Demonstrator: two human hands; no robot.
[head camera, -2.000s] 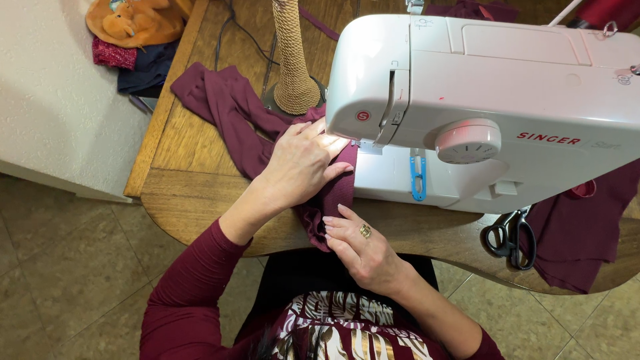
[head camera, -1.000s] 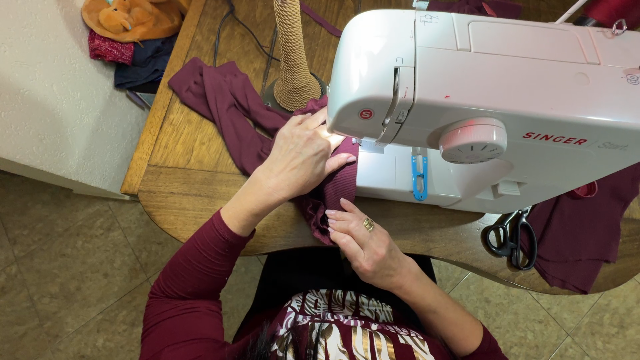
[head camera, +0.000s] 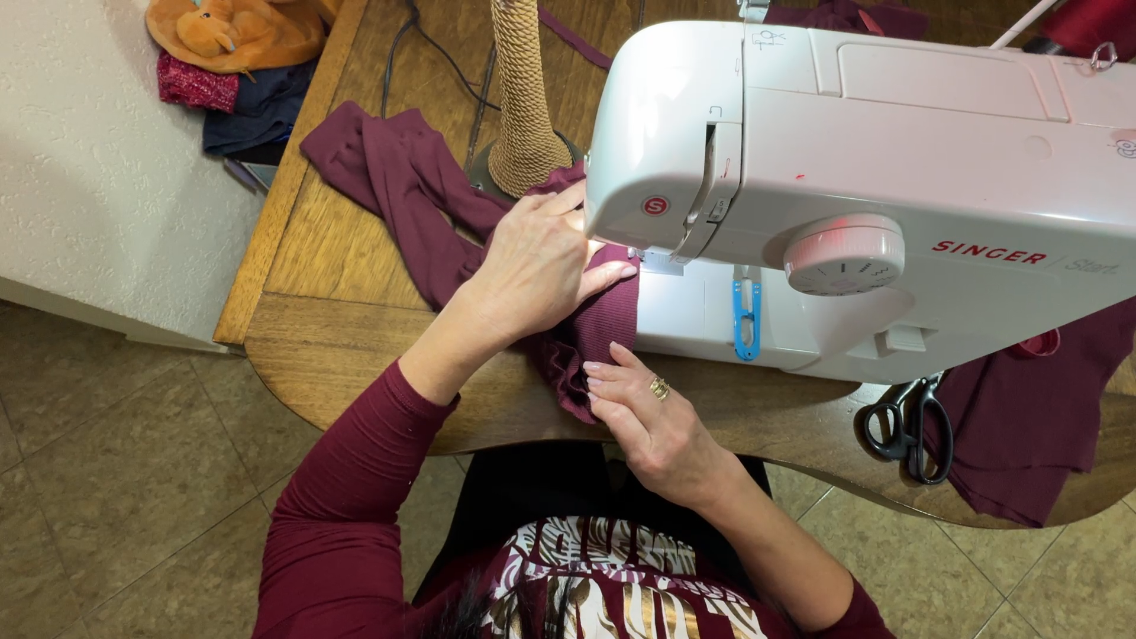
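A white Singer sewing machine (head camera: 825, 160) stands on the wooden table, its lamp lighting the needle area. Maroon ribbed fabric (head camera: 608, 311) lies at the left edge of the machine bed, partly under the head, and trails left across the table. My left hand (head camera: 532, 266) presses flat on this fabric beside the needle area, thumb pointing right; its fingertips are partly hidden by the machine head. My right hand (head camera: 652, 413) holds the near, gathered end of the fabric at the table's front edge with its fingertips. The needle and presser foot are mostly hidden.
Blue thread snips (head camera: 746, 319) lie on the machine bed. Black-handled scissors (head camera: 905, 430) and more maroon fabric (head camera: 1021, 417) are at the right. A rope-wrapped post (head camera: 524, 106) stands behind my left hand. A dark cable (head camera: 444, 53) crosses the table (head camera: 355, 355); folded clothes (head camera: 257, 106) sit beyond its left edge.
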